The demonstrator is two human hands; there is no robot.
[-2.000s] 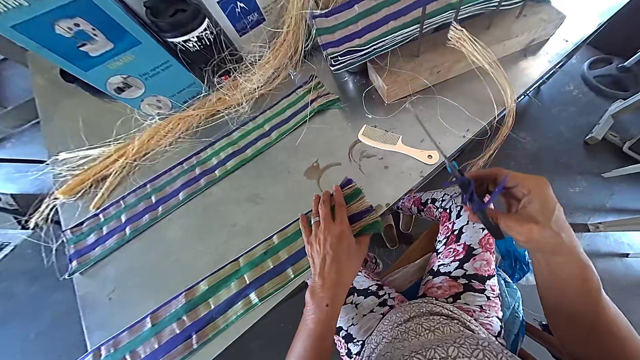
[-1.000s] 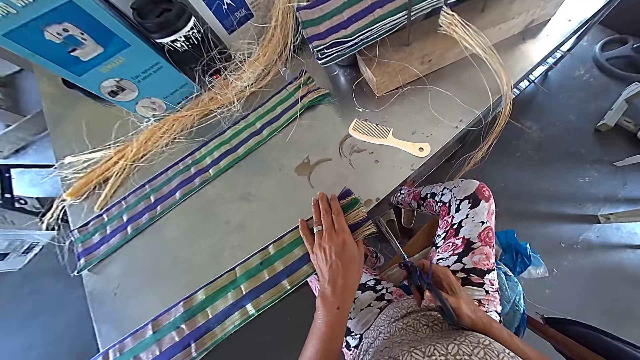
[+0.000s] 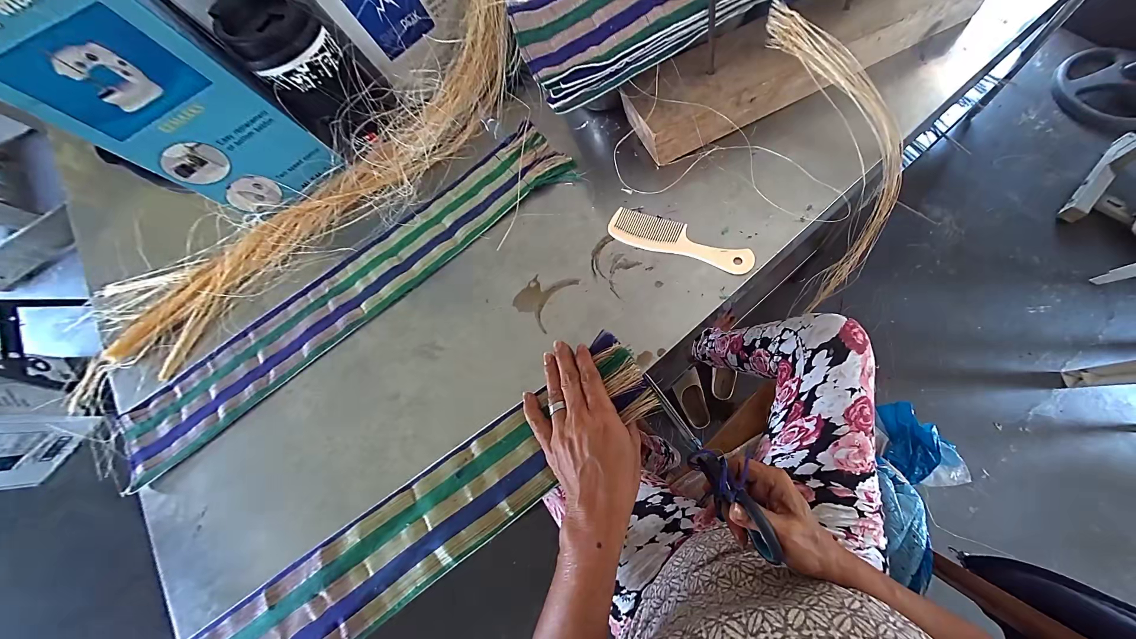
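My left hand [image 3: 590,444], with a ring on one finger, lies flat on the near striped woven fibre strip [image 3: 417,524], close to its frayed end. In my right hand [image 3: 781,515] is a pair of scissors [image 3: 723,484] with dark handles; the blades point up and left at the loose fibres of that end. Whether the blades touch the fibres is hard to tell. A second striped woven strip [image 3: 337,311] lies farther back on the metal table [image 3: 408,364]. A pale comb [image 3: 683,240] rests beyond my left hand.
A bundle of straw-coloured fibres [image 3: 311,213] lies along the far strip. Behind it stand a blue box [image 3: 160,89] and a black lidded cup [image 3: 284,62]. A wooden block [image 3: 737,89] with metal rods and a hanging fibre bunch [image 3: 865,177] are at the back right.
My right hand has brought the scissors from the right, beside the table, down and left to the frayed end of the near strip. My left hand stays on the strip.
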